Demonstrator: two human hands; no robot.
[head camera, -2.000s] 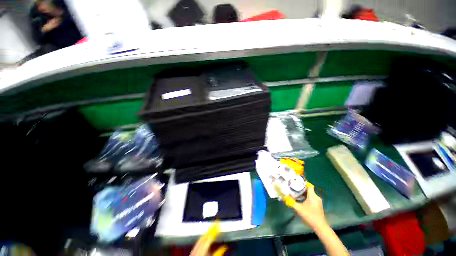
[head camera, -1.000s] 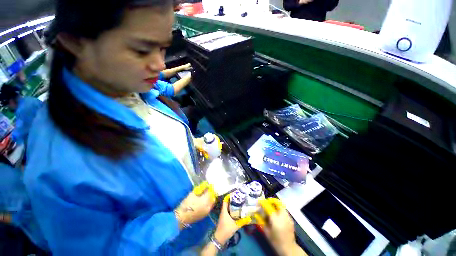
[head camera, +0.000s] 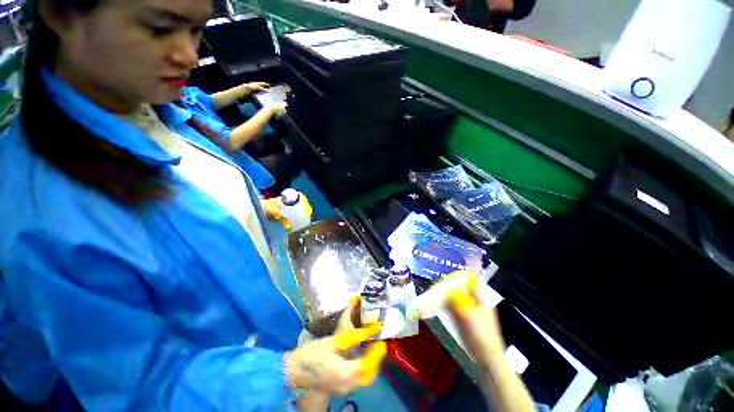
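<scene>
My left hand (head camera: 348, 319) is partly hidden behind another person's hand (head camera: 338, 366) with yellow finger covers. It holds small clear bottles (head camera: 375, 299) with dark-rimmed caps, upright. The other person's fingers are at the lower side of these bottles. My right hand (head camera: 473, 310), blurred, is just right of the bottles and pinches a pale item that looks like a white wipe (head camera: 430, 301). The person's other hand holds a white bottle (head camera: 294, 211) further left.
A person in a blue smock (head camera: 161, 298) stands close at left. A metal tray (head camera: 322, 261) with crinkled film lies between us. Printed films (head camera: 435, 249), bagged films (head camera: 483, 205), a tablet (head camera: 539, 374) and black tray stacks (head camera: 342, 105) are on the bench. A humidifier (head camera: 664, 60) stands on the shelf.
My view has shifted slightly. The other person's near hand has moved right, up to the bottles in my left hand. My right hand has risen slightly, with the pale item now visible.
</scene>
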